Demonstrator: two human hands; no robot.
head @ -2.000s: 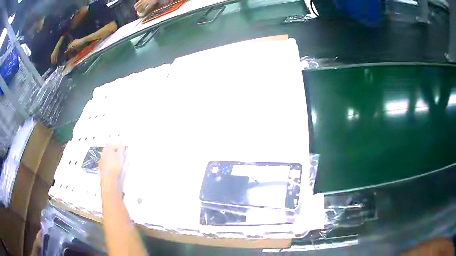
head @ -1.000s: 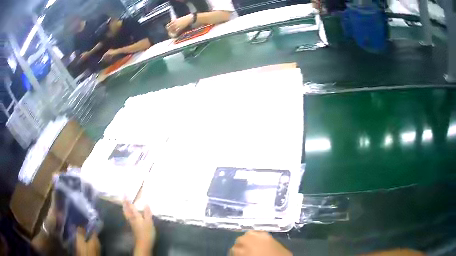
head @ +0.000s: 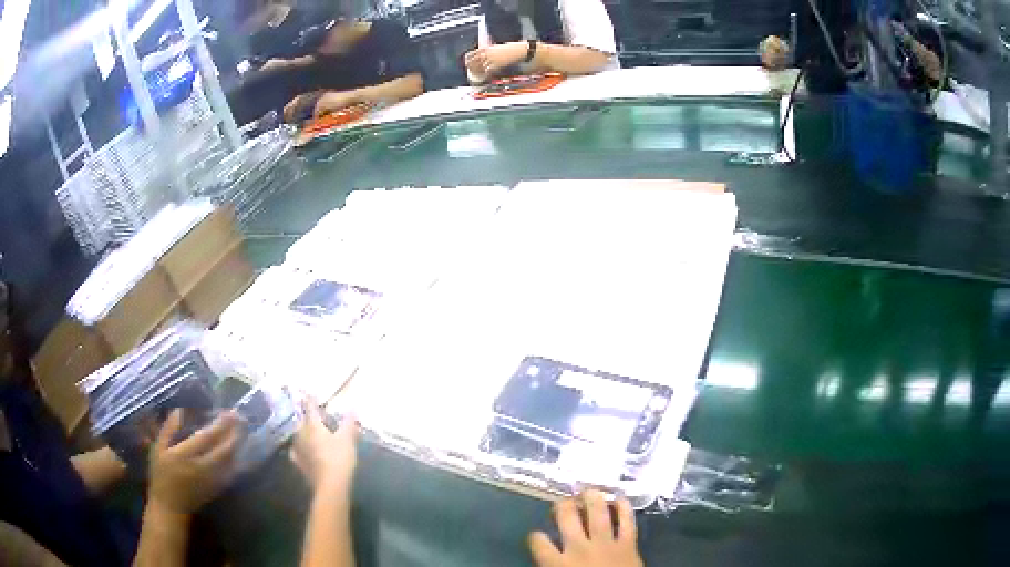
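A large glaring white tray [head: 554,266] lies on the green surface. A dark bagged phone part [head: 581,404] lies at its near right corner, and a smaller-looking one [head: 332,301] lies at its left. My left hand [head: 327,449] is at the tray's near left edge, its fingertips beside clear sleeves; whether it grips one cannot be told. My right hand [head: 589,534] is at the near edge, cut off by the frame, fingers apart, with nothing seen in it. Another person's hands [head: 191,460] hold a fanned stack of bagged parts [head: 161,393] at left.
A brown carton [head: 205,266] with white sheets on top stands at far left. Crumpled clear film [head: 720,482] lies by the tray's near right corner. People work opposite at orange-red mats [head: 518,85]. A blue bin [head: 886,133] hangs across the line.
My left hand has withdrawn from the left part on the tray to the near edge. My right hand has come in from the lower right. The neighbour's stack has come into view, and the view has shifted.
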